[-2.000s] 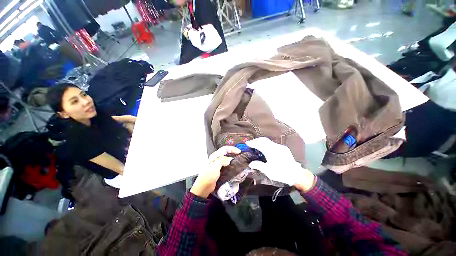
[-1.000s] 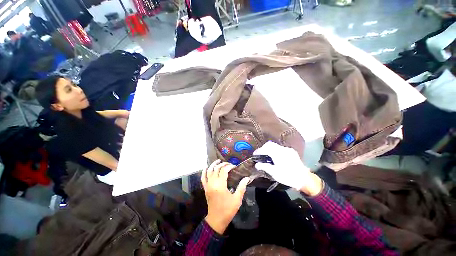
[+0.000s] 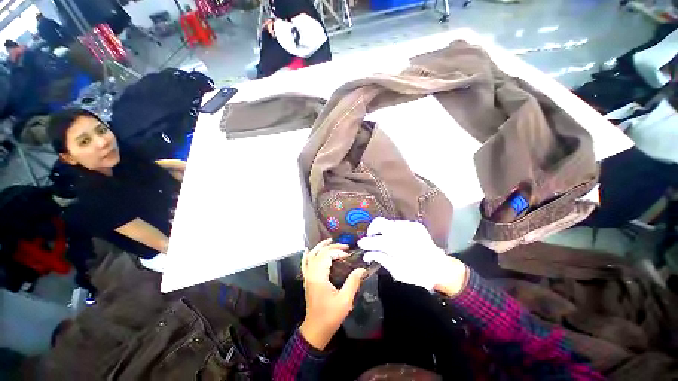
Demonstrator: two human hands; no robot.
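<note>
Brown trousers [image 3: 401, 167] lie over the white table [image 3: 238, 201], with a pocket [image 3: 349, 213] with blue and reddish motifs turned up just beyond my hands. My bare left hand [image 3: 327, 286] holds the near edge of the cloth between thumb and fingers. My right hand [image 3: 405, 251], in a white glove, is at the same edge, close to my left fingertips. Something dark shows at its fingertips; whether it is a tool or cloth I cannot tell. A second brown garment part with a blue patch [image 3: 518, 202] lies at the table's right side.
A person in black [image 3: 111, 175] sits at the table's left side, facing this way. A smartphone [image 3: 219, 100] lies at the far left corner. Brown garment heaps [image 3: 149, 327] lie at lower left and lower right [image 3: 595, 298]. Another person in black [image 3: 294, 37] stands beyond the table.
The pocket motif, largely covered at first, now shows. The pale cloth bunched under my hands is out of sight. My left hand has opened out lower along the edge. The seated person's head has turned.
</note>
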